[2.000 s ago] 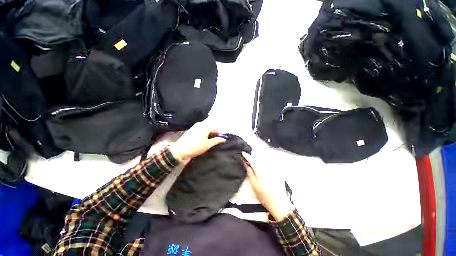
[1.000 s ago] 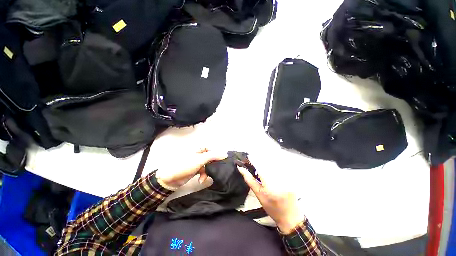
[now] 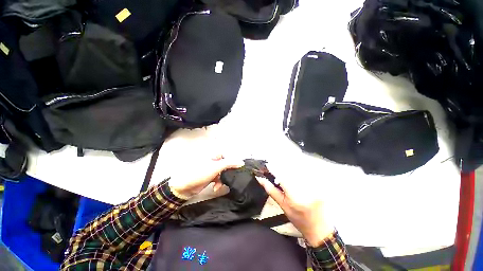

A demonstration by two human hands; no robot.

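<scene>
A black cloth pouch (image 3: 241, 185) is held bunched up just above the table's front edge, its lower part lying against the apron. My left hand (image 3: 204, 176) pinches its upper left side. My right hand (image 3: 296, 204) holds its upper right edge between thumb and fingers. A small reddish-dark bit shows at the right fingertips; I cannot tell whether it is a tool or part of the pouch. The pouch's zipper is not visible.
The white table (image 3: 254, 129) bears waiting pouches (image 3: 394, 143) at right centre, a large oval bag panel (image 3: 204, 69) at upper left, heaped bags (image 3: 106, 119) far left and a black pile (image 3: 418, 47) at upper right. A blue bin (image 3: 18, 227) stands lower left.
The pouch was spread out between my hands two seconds ago, then became bunched, its top edge lower. Since one second ago my hands have barely moved; the view has shifted slightly.
</scene>
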